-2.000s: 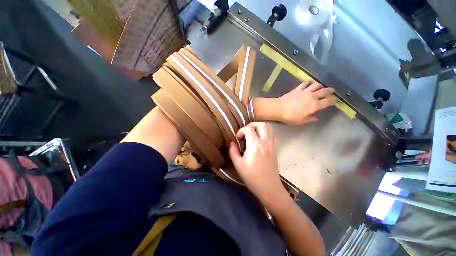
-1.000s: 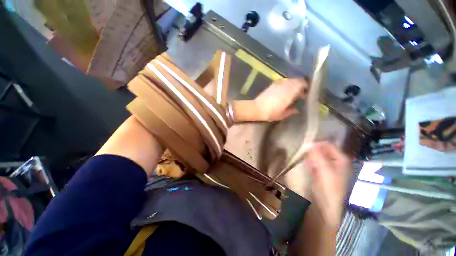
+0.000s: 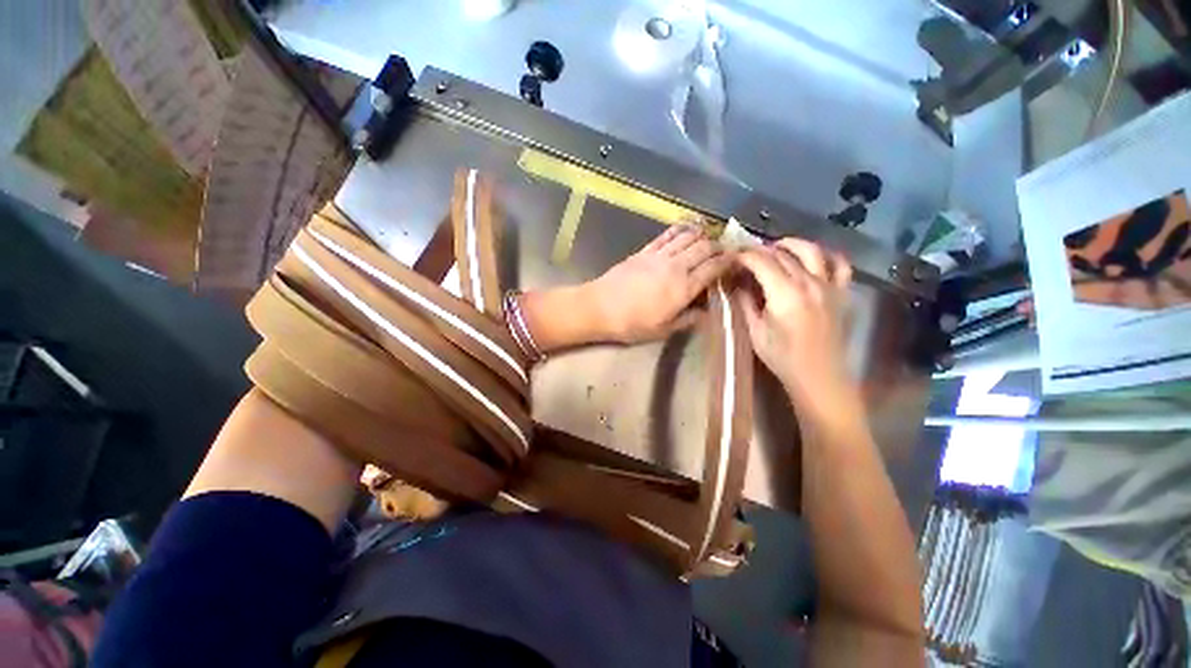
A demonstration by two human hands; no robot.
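Note:
A tan-brown strip [image 3: 729, 405] with a white lengthwise line runs from the bed's near edge up to the guide bar [image 3: 575, 141]. Its pale end tab [image 3: 739, 236] is at the bar, between my hands. My right hand [image 3: 794, 311] holds the strip's end with its fingertips. My left hand [image 3: 656, 285] lies on the machine bed [image 3: 594, 392], fingers beside the tab; whether it grips the strip is unclear. A thick looped strap bundle [image 3: 379, 342] hangs over my left forearm, and one loop stands up on the bed.
Yellow tape marks [image 3: 572, 222] are on the bed left of my hands. Black clamp knobs [image 3: 542, 60] stand behind the bar. A white tape roll [image 3: 657, 29] lies beyond it. Pattern sheets [image 3: 255, 131] are at left; a printed photo sheet [image 3: 1110, 261] and hanging strips [image 3: 960, 574] are at right.
My right hand left the bundle, swung a strip up blurred at the right, and now has its end at the bar beside my left hand. The view has shifted to the right.

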